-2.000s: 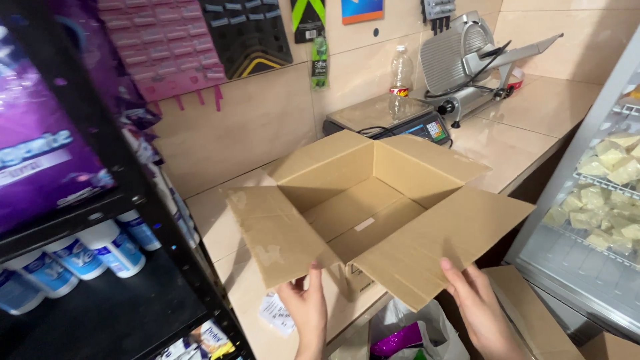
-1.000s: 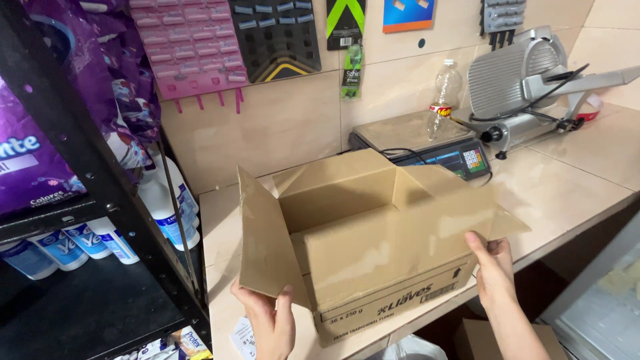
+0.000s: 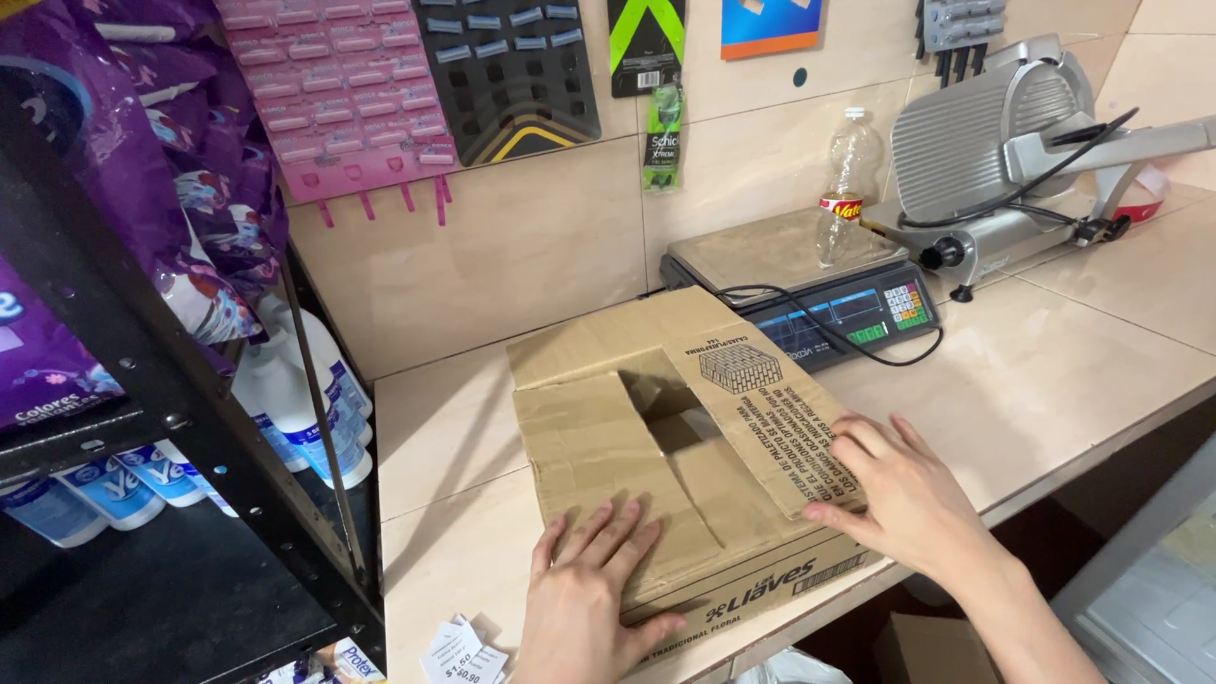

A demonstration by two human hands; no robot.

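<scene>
A cardboard box [image 3: 608, 418] rests on the tiled counter, its side flaps folded inward over the front flap, with a gap showing the dark inside. The far flap slants back toward the wall. My left hand [image 3: 594, 579] lies spread on the left flap near the front corner, thumb at the front edge. At the right flap's front corner, my right hand [image 3: 898, 489] presses with bent fingers, thumb on the flap. Small paper price tags [image 3: 463, 654] lie on the counter left of the box.
Behind the box is a digital scale [image 3: 836, 313] with a plastic bottle [image 3: 844, 190] on it. A meat slicer [image 3: 997, 161] stands to the right. A black metal shelf [image 3: 190, 427] with bottles and purple bags borders the left. Razor cards [image 3: 337, 85] hang on the wall.
The box flaps stood open two seconds ago; the side flaps now lie folded over the top. My hands have moved from the box's outer edges onto these flaps.
</scene>
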